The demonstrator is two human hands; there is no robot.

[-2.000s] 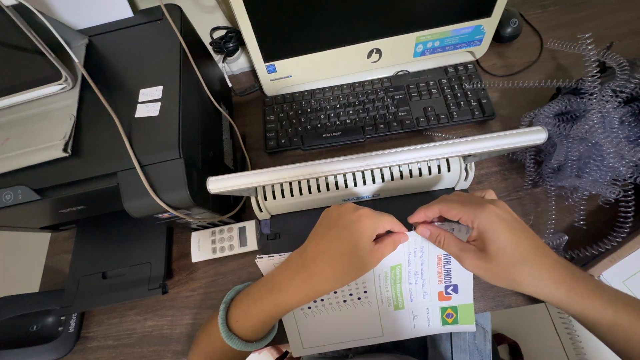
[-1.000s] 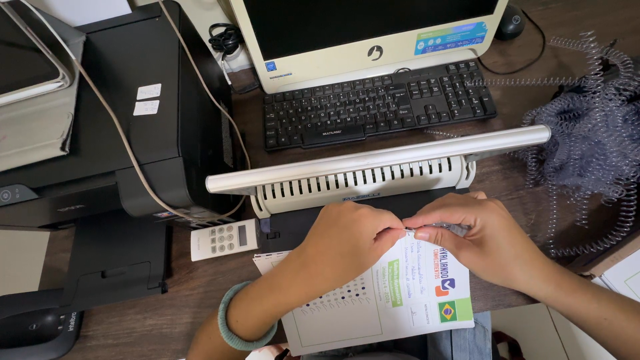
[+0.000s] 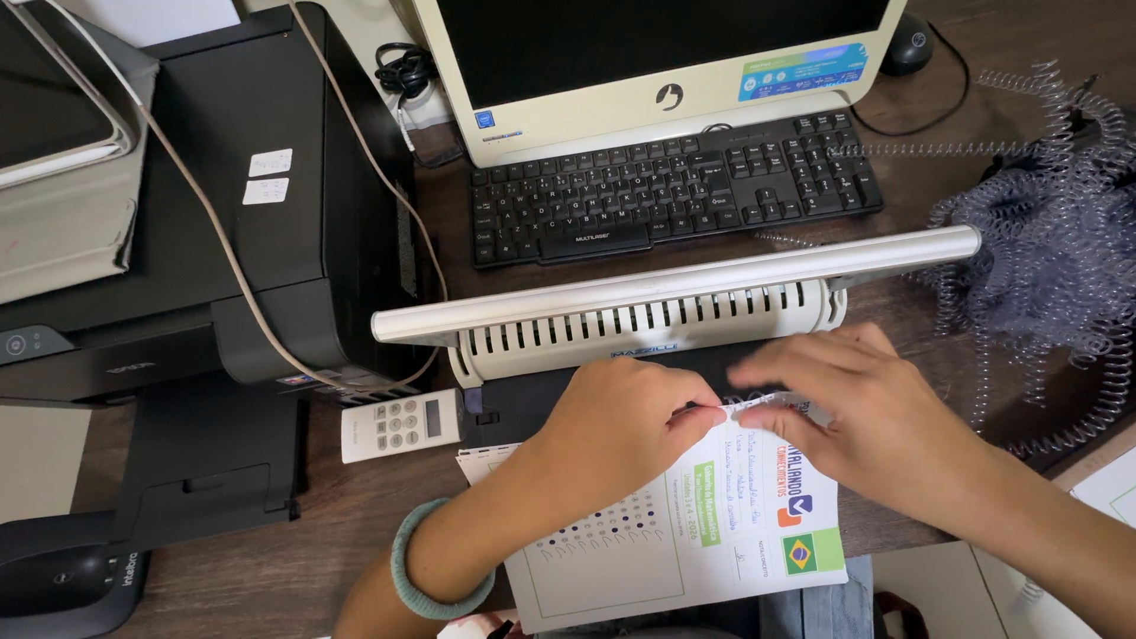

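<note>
A stack of printed sheets (image 3: 621, 577) with a green block and a small flag picture lies at the near edge of the desk, in front of the binding machine (image 3: 657, 324). My left hand (image 3: 635, 422) pinches the top edge of the stack between thumb and fingertips. Close to its right, my right hand (image 3: 825, 399) has thumb and fingers apart around the same edge, its thumb by the paper. Part of a clear spiral coil (image 3: 754, 397) shows along that edge between the hands. How far the coil runs through the holes is hidden by my left hand.
Beyond the binding machine are a black keyboard (image 3: 674, 191) and a computer monitor (image 3: 657, 53). A tangle of plastic spirals (image 3: 1047, 231) lies at the right. A black printer (image 3: 177, 195) stands at the left, with a white remote control (image 3: 401, 426) beside it. A mouse (image 3: 907, 44) sits at the back.
The fingers of my right hand have opened away from the paper's edge, where they were pinched against it before. My left hand has stayed at the edge.
</note>
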